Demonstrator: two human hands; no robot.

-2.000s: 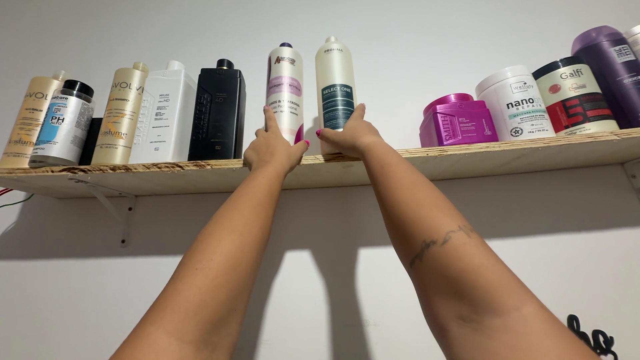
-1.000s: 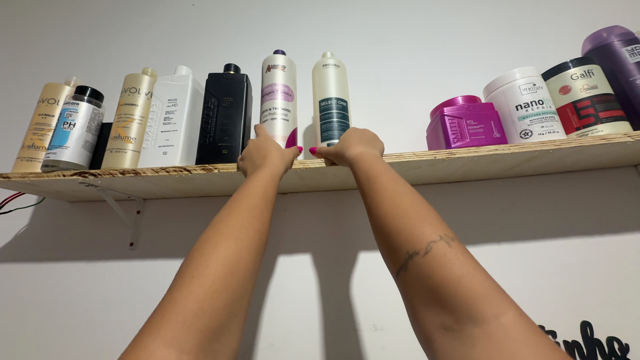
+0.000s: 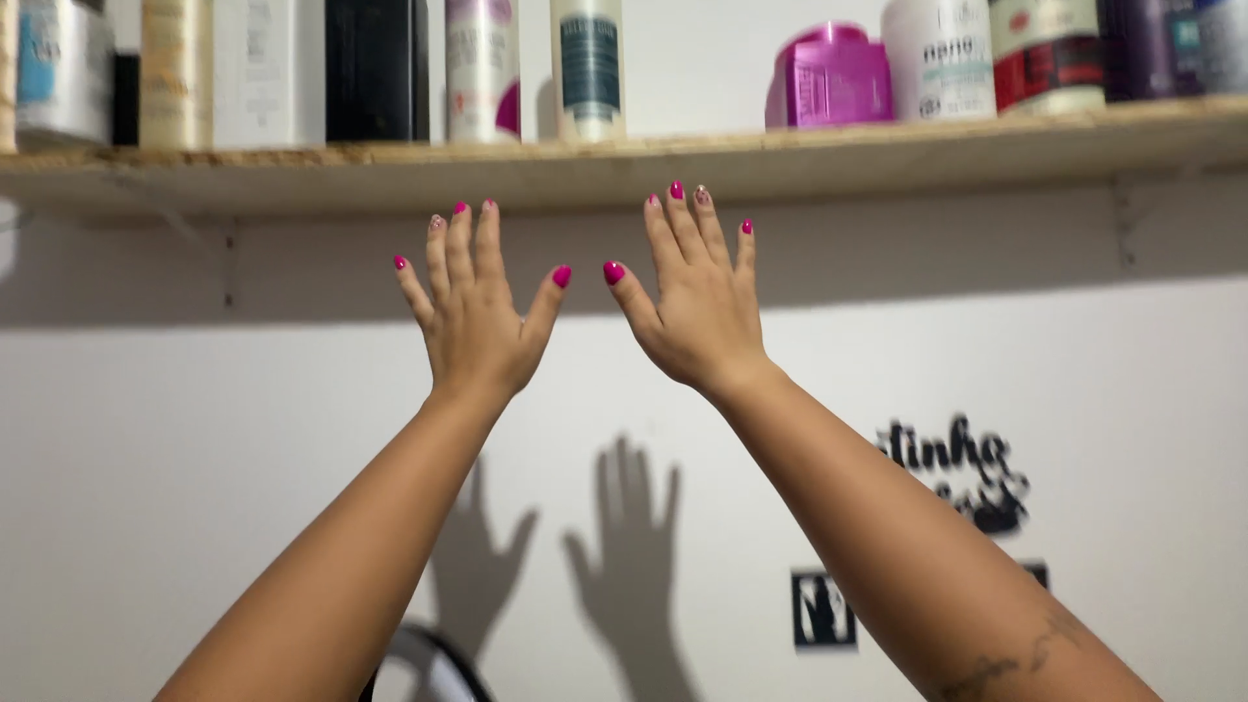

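My left hand [image 3: 478, 302] is raised with its fingers spread, holding nothing, just below the front edge of the wooden shelf [image 3: 682, 161]. To its right my right hand [image 3: 697, 292] is also spread and empty, palm turned toward the wall. Above them on the shelf stand a white bottle with a pink and purple label [image 3: 481, 73] and a cream bottle with a dark teal label [image 3: 589, 73], a small gap between them. The tops of both bottles are cut off by the frame.
Left on the shelf are a black bottle [image 3: 375, 73], a white bottle [image 3: 268, 73], a gold bottle [image 3: 175, 78] and a white jar [image 3: 66, 83]. To the right stand a magenta jar [image 3: 838, 83], a white jar [image 3: 941, 63] and others. Black lettering [image 3: 975, 468] and a metal bracket [image 3: 229, 258] are on the wall.
Both hands have let go of the two middle bottles and come down below the shelf, fingers spreading. The bottles stay standing on the shelf. The view has tilted down.
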